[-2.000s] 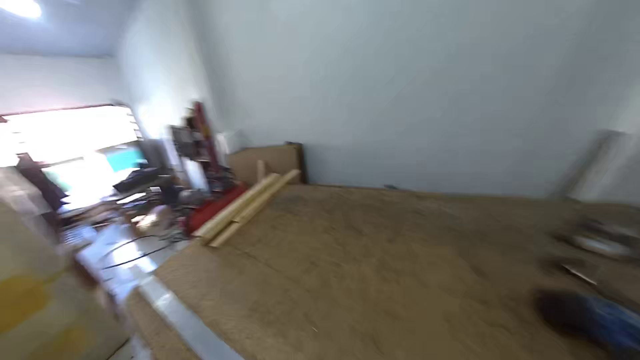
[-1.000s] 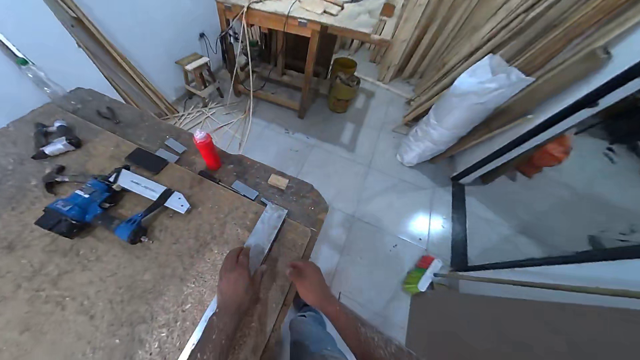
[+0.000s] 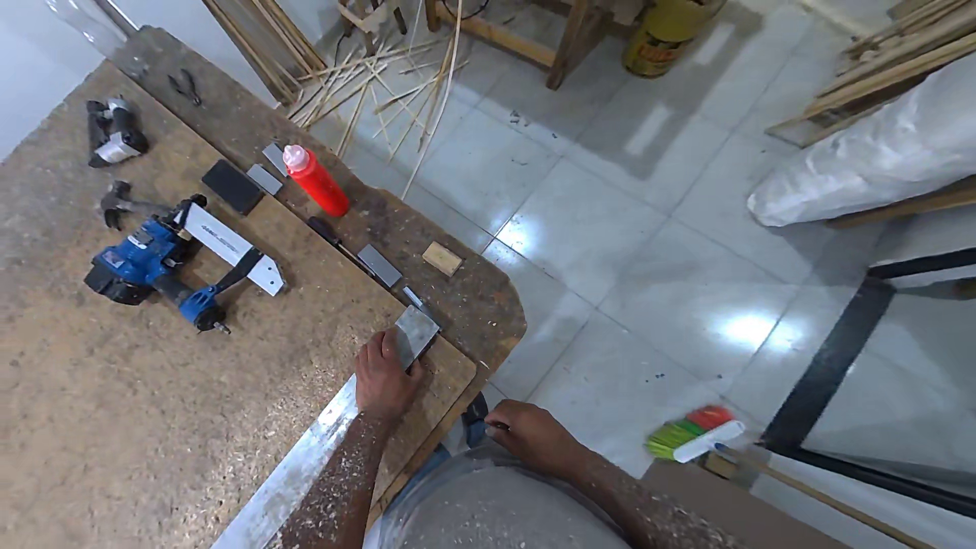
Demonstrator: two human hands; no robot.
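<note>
My left hand (image 3: 383, 375) grips the edges of a long flat metal straightedge (image 3: 335, 415) lying on the wooden board (image 3: 297, 366), near the straightedge's far end. Just off the board's right edge is my right hand (image 3: 530, 435), its fingers curled around a small dark thing, mostly hidden in the fist. A blue pneumatic nailer (image 3: 156, 263) with a pale magazine lies left on the board, beside a claw hammer (image 3: 122, 204). Behind the straightedge's end are a grey rectangular block (image 3: 380, 265), a small wooden block (image 3: 442, 259) and a red squeeze bottle (image 3: 319, 183).
Pliers (image 3: 185, 88), a second power tool (image 3: 116, 131) and a black pad (image 3: 232, 187) rest farther back. Thin wood strips (image 3: 374, 91) lie on the tiled floor by a yellow bucket (image 3: 665, 38). A broom (image 3: 698, 435), white wrapped bundle (image 3: 869, 149) and stacked boards (image 3: 900, 61) are right.
The view has swung from the wall side to this bench corner, then moved closer. My left hand stays on the straightedge; my right hand has moved off the board's edge.
</note>
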